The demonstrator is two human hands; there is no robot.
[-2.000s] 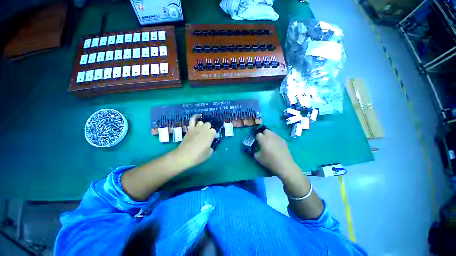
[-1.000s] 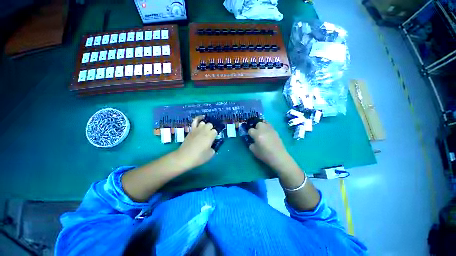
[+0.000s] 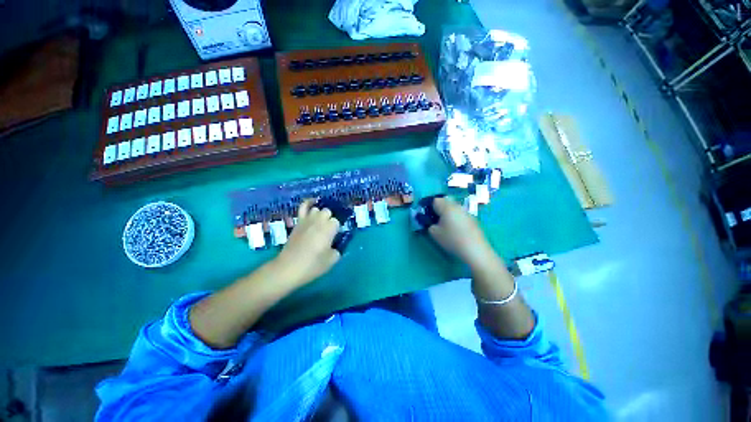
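The single-row loading jig [image 3: 321, 185] lies in front of me with several white heat sinks [image 3: 380, 212] standing along its near edge. My left hand [image 3: 311, 239] rests at the middle of the jig, black covers on its fingertips, hiding part of the row; whether it grips a piece is hidden. My right hand [image 3: 449, 227] is just right of the jig, off its end, fingers bent together with black covers; what is between the fingers cannot be made out. Loose heat sinks [image 3: 476, 194] lie beyond my right hand, below the clear bag [image 3: 494, 99].
The screw dish [image 3: 159, 234] is at left. The three-row jig of white pieces [image 3: 185, 157] and three-row jig of black parts [image 3: 362, 130] stand behind. A white device [image 3: 221, 29] and white cloth [image 3: 377, 16] are at the back. Cardboard [image 3: 576, 161] lies beyond the right edge.
My right hand has moved off the jig's right end towards the loose heat sinks. One more white piece shows right of my left hand. The whole view has shifted and tilted slightly.
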